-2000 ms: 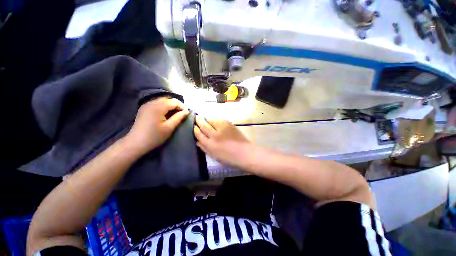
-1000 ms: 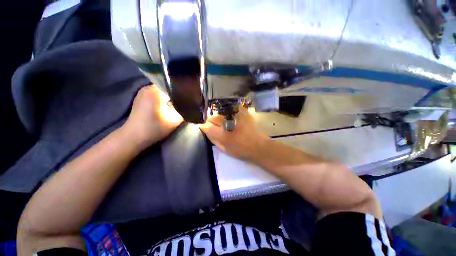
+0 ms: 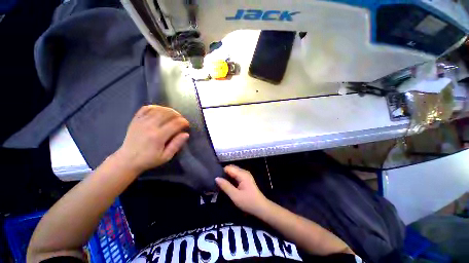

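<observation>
The grey fabric panel (image 3: 105, 87) lies on the sewing table, its upper part under the needle area, its lower part over the table's front edge. Its right border is dark and runs down from the presser foot and needle (image 3: 182, 51). My left hand (image 3: 157, 136) rests on the panel with a fold of it between thumb and fingers. My right hand (image 3: 240, 187) pinches the panel's lower right corner in front of the table edge. The industrial sewing machine (image 3: 329, 36) stands beyond, with its lamp glare over the needle.
A yellow-orange round item (image 3: 221, 69) sits beside the needle. A black phone (image 3: 272, 55) lies on the machine bed. Thread snips (image 3: 362, 89) and a tape-wrapped lump (image 3: 429, 105) are at right. A blue basket (image 3: 110, 231) is at lower left; a grey garment bundle (image 3: 339, 205) is at lower right.
Both hands have moved from beside the needle toward me, the right one down to the panel's lower corner. The view has shifted, showing the needle area, phone and yellow-orange item more openly.
</observation>
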